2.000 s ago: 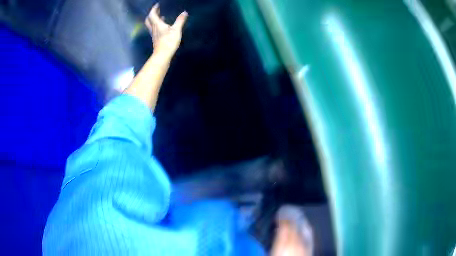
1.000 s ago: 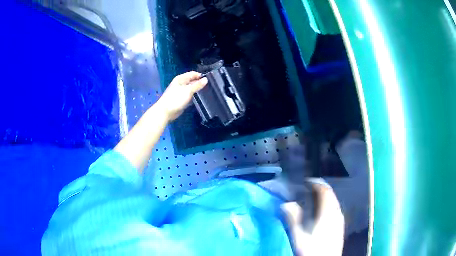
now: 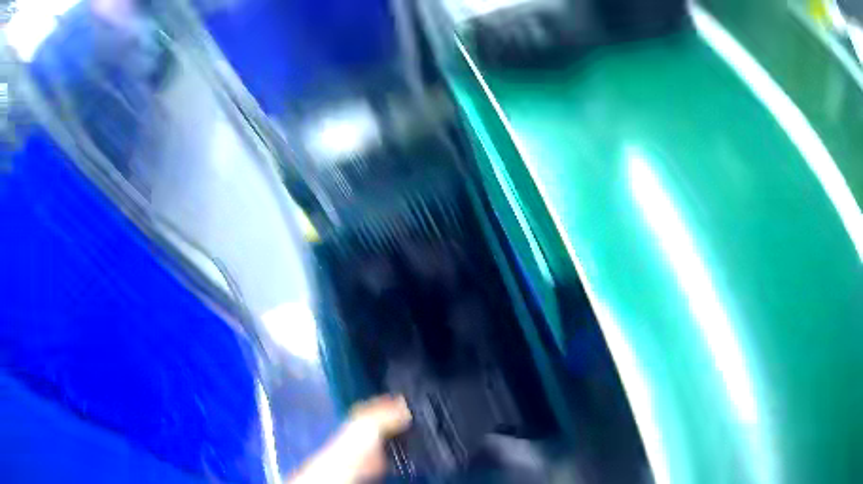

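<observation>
My left hand is blurred at the bottom of the view, partly cut off by the edge. Its fingers are at the near left end of a dark, blurred housing, gripping its left side as far as the blur shows. The housing is over the black crate, below the bench edge. Whether it touches the crate floor cannot be told. My right hand is not in view.
The glossy green bench with its pale edge curves along the right. Dark objects lie at its far end. A large blue surface fills the left, beside a grey metal surface. A person in blue shows at the top left.
The view has swung up, so the left hand and housing now appear lower in the picture. The right hand has gone out of view. More of the far bench and crate side shows.
</observation>
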